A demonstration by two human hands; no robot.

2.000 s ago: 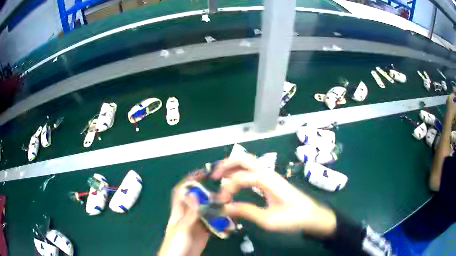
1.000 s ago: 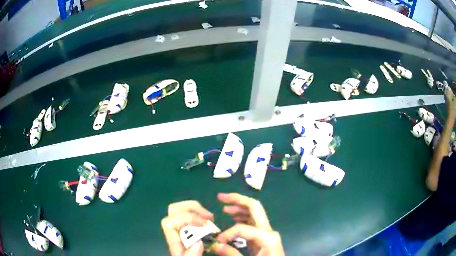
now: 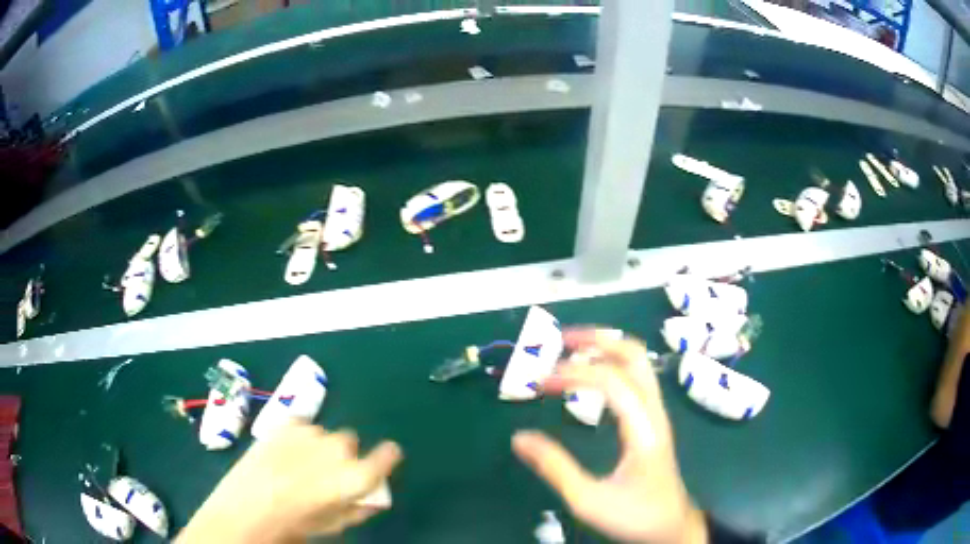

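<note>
My left hand (image 3: 293,478) is low left of centre with its fingers curled. A small pale piece (image 3: 378,495) shows at its fingertips; whether it is held is unclear. My right hand (image 3: 628,446) is right of centre, blurred, thumb and fingers apart, with nothing seen in its grasp. Its fingers overlap a pair of white shells on the green near strip. The left shell (image 3: 532,356) has blue marks and wires to a circuit board (image 3: 457,364). The right shell (image 3: 585,402) is mostly hidden behind my fingers. A small white part (image 3: 549,528) lies at the bottom edge.
Wired shell groups lie at left (image 3: 226,409), lower left (image 3: 138,503) and right (image 3: 723,385). A pale rail (image 3: 425,298) with an upright post (image 3: 622,138) divides the strip from the belt, which carries open shells (image 3: 439,206) and flat strips (image 3: 504,213). Another person's arm (image 3: 954,372) is at right.
My hands have separated from the white piece they worked on together. My right hand has moved up to the shell pair, my left hand leftward. The view has shifted; the scene appears further right.
</note>
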